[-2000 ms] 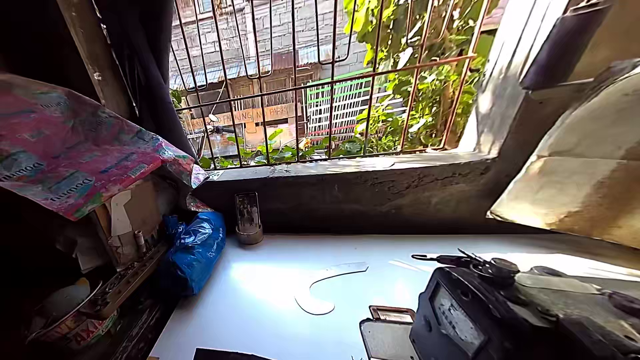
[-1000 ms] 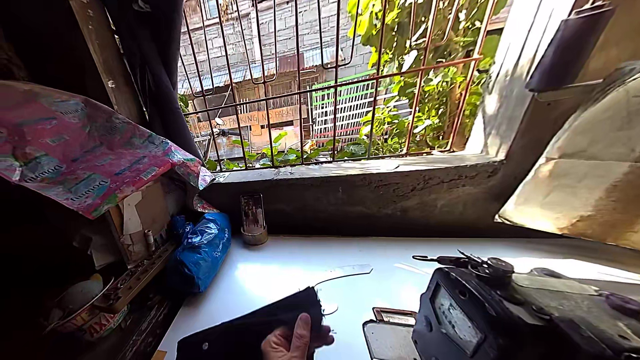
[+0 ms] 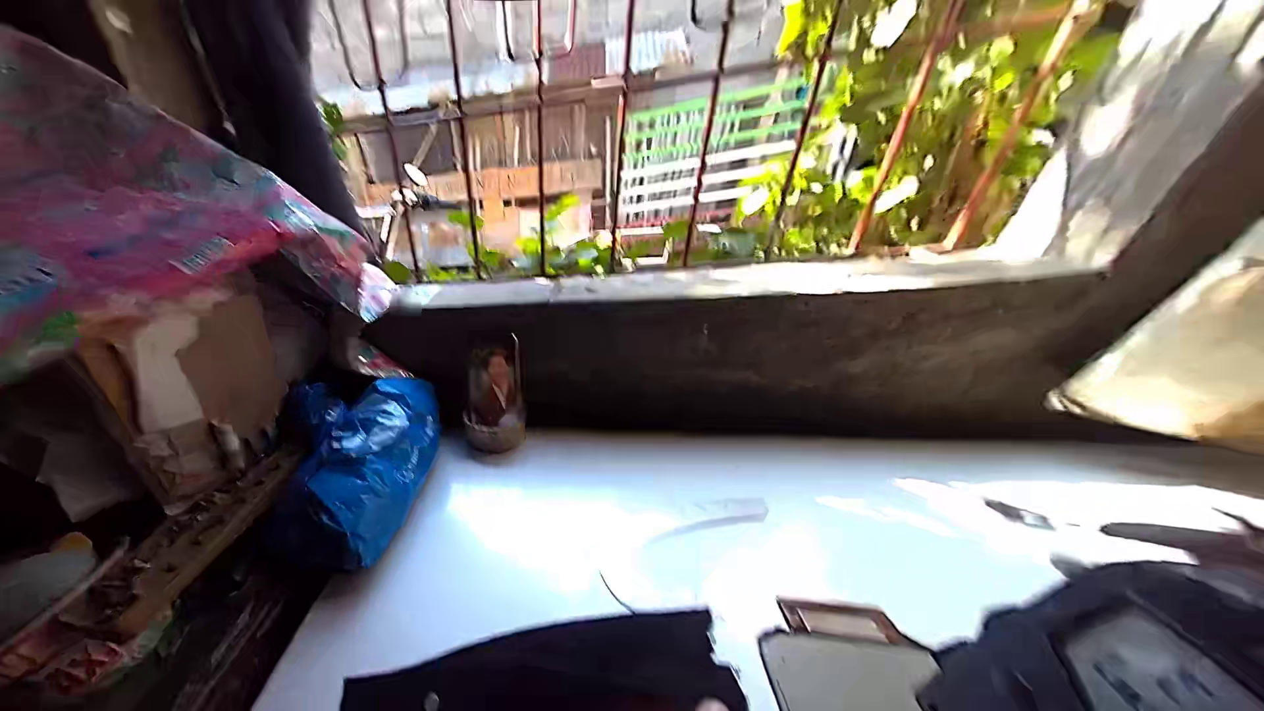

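Note:
A piece of black cloth (image 3: 563, 662) lies or is held low at the bottom edge, its right edge ragged. A small bit of a fingertip (image 3: 709, 704) shows against its lower right corner; which of my hands it belongs to cannot be told, and the rest of both hands is out of view. Beyond the cloth, a thin dark thread (image 3: 614, 592) and a pale curved flat piece (image 3: 726, 513) lie on the white tabletop (image 3: 553, 494). Right of the cloth is a pale flat plate (image 3: 839, 671) with a brown-edged frame (image 3: 839, 620) behind it.
A dark machine (image 3: 1116, 632) stands at the lower right. At the left are a blue plastic bag (image 3: 370, 474) and a cluttered wooden ledge (image 3: 188, 553). A clear container (image 3: 494, 400) stands by the wall under the barred window (image 3: 622, 148). Pale sheet material (image 3: 1185, 365) hangs at the right.
The black cloth was low at the bottom, then raised over part of the curved piece with a hand on it; now it is lower again and only a fingertip shows. The view has shifted closer.

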